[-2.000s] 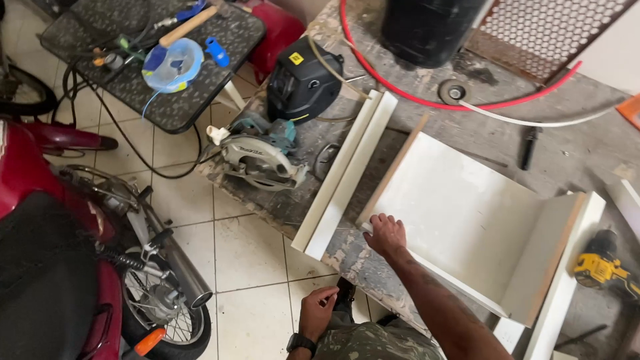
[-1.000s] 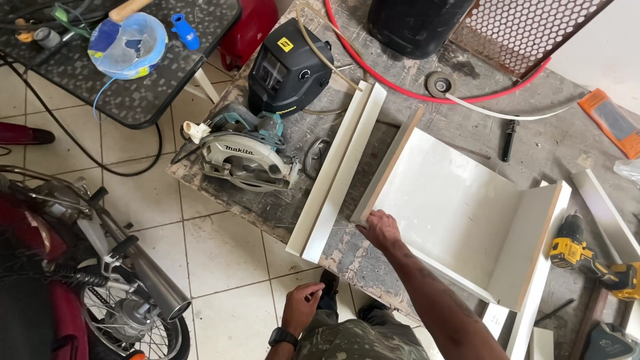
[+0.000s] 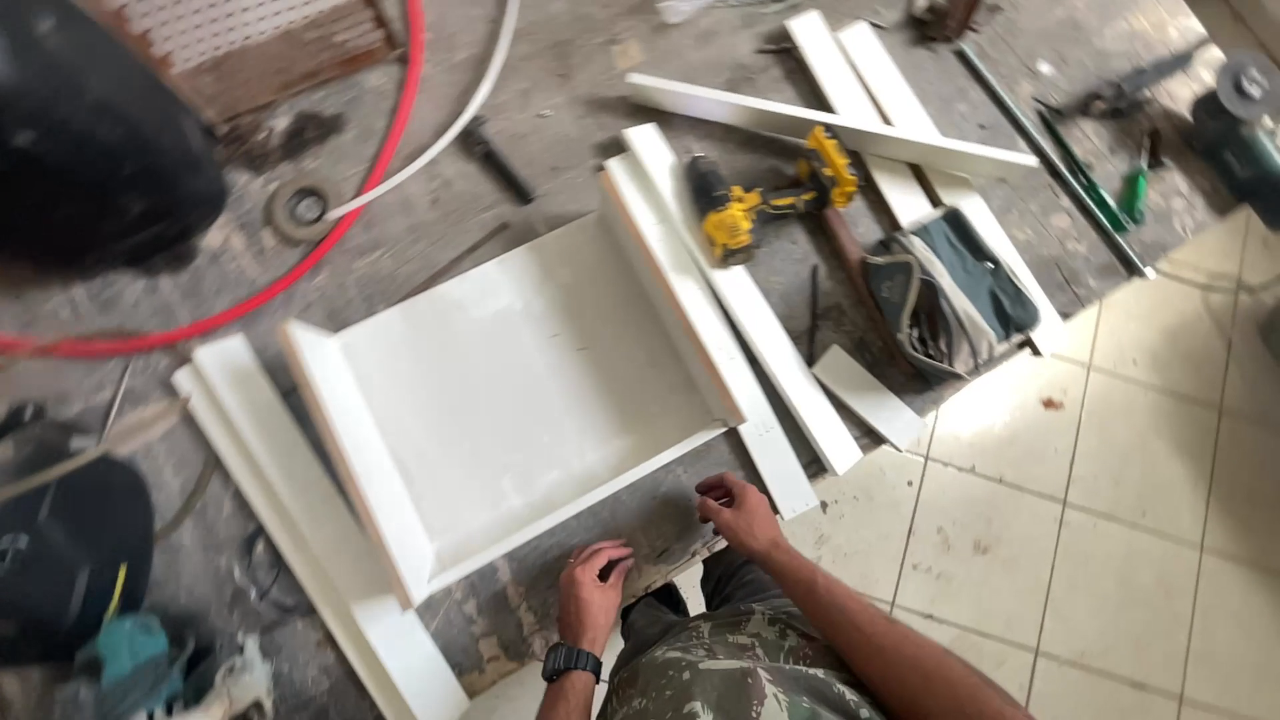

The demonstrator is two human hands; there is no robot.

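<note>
My left hand (image 3: 597,590), with a black watch on its wrist, is at the workbench's front edge, fingers curled, holding nothing visible. To its right, my right hand (image 3: 735,510) hovers near the same edge with bent fingers; whether something small is between them cannot be told. Just beyond both hands lies a white panel assembly (image 3: 520,390) with a raised side board at each end. White boards (image 3: 300,500) lie along its left side. More white strips (image 3: 780,370) lie along its right side, with a yellow and black cordless drill (image 3: 735,215) resting at them.
A red hose (image 3: 330,240) curves past a grinding disc (image 3: 303,208) and a black bucket (image 3: 90,140). A tool pouch (image 3: 950,290), crossed white strips (image 3: 830,125), a metal bar (image 3: 1055,160) and an angle grinder (image 3: 1240,120) are at right. A teal circular saw (image 3: 140,650) sits lower left.
The view has swung far to the right. My right hand has let go of the panel assembly's near left corner and is now off it, by the bench's front edge.
</note>
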